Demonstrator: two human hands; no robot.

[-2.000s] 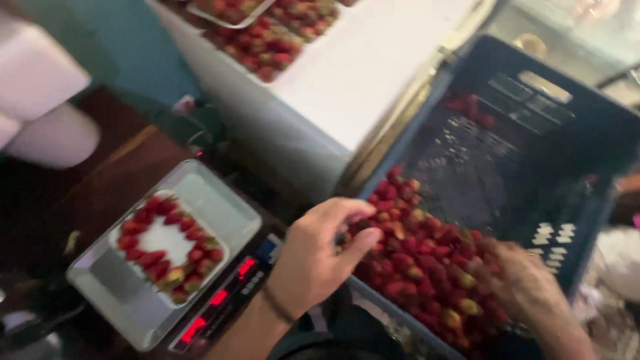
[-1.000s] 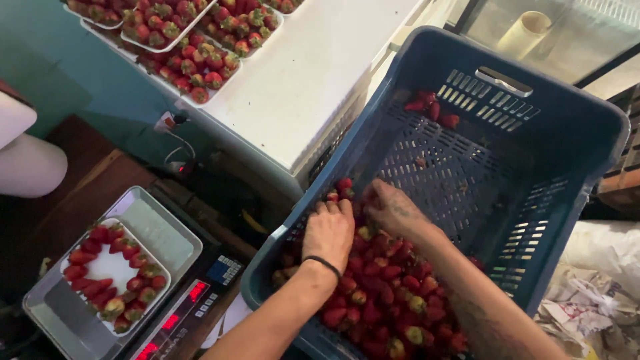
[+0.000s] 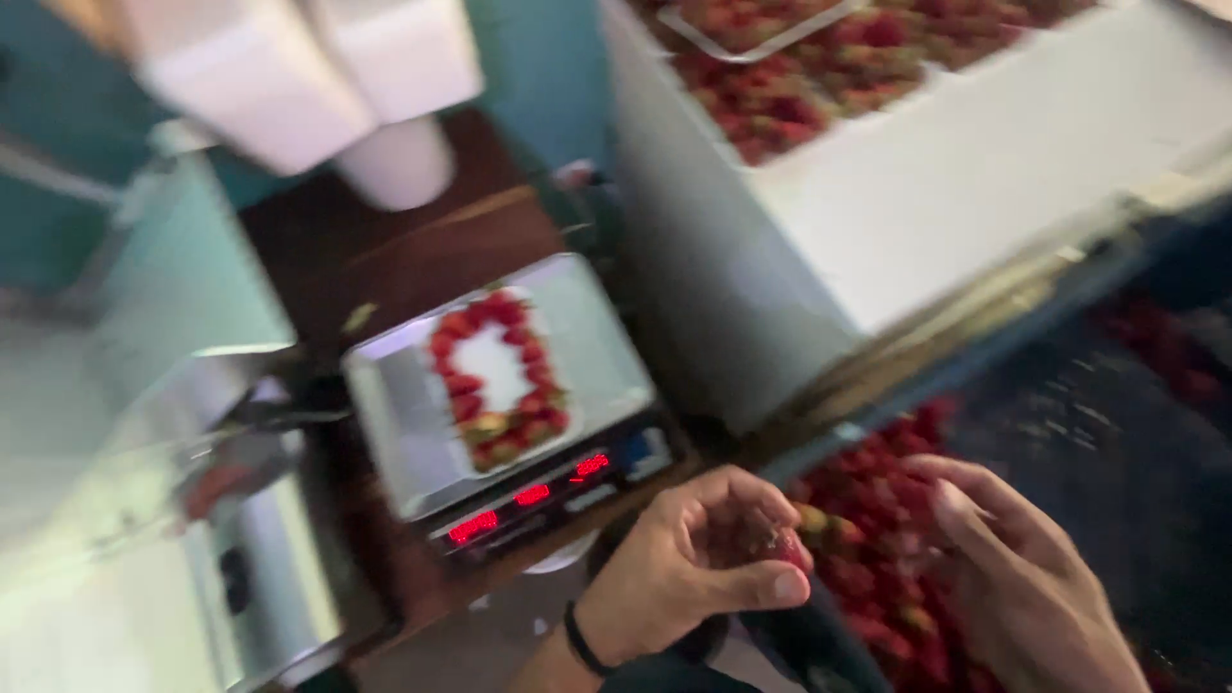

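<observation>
Strawberries (image 3: pixel 784 546) are held in the curled fingers of my left hand (image 3: pixel 707 563), which has a dark band at the wrist and is at the near left edge of the blue plastic crate (image 3: pixel 1020 346). Over the strawberry pile (image 3: pixel 866 577) in that crate is my right hand (image 3: pixel 1030 577), thumb and forefinger close together; blur hides whether it holds a berry. To the left, a white tray (image 3: pixel 500 371) with a ring of strawberries around its bare middle rests on the metal pan of a digital scale (image 3: pixel 606 371) with lit red digits.
Filled strawberry trays (image 3: pixel 770 106) stand on a white surface (image 3: pixel 943 173) at the upper right. White containers (image 3: pixel 260 87) are at the upper left, above a dark wooden table (image 3: pixel 414 221). A metal-edged object (image 3: pixel 289 558) lies at the lower left.
The view has swung left toward the scale. My left hand, among the crate's strawberries one second ago, is now raised at its edge with berries in it. My hands have moved apart.
</observation>
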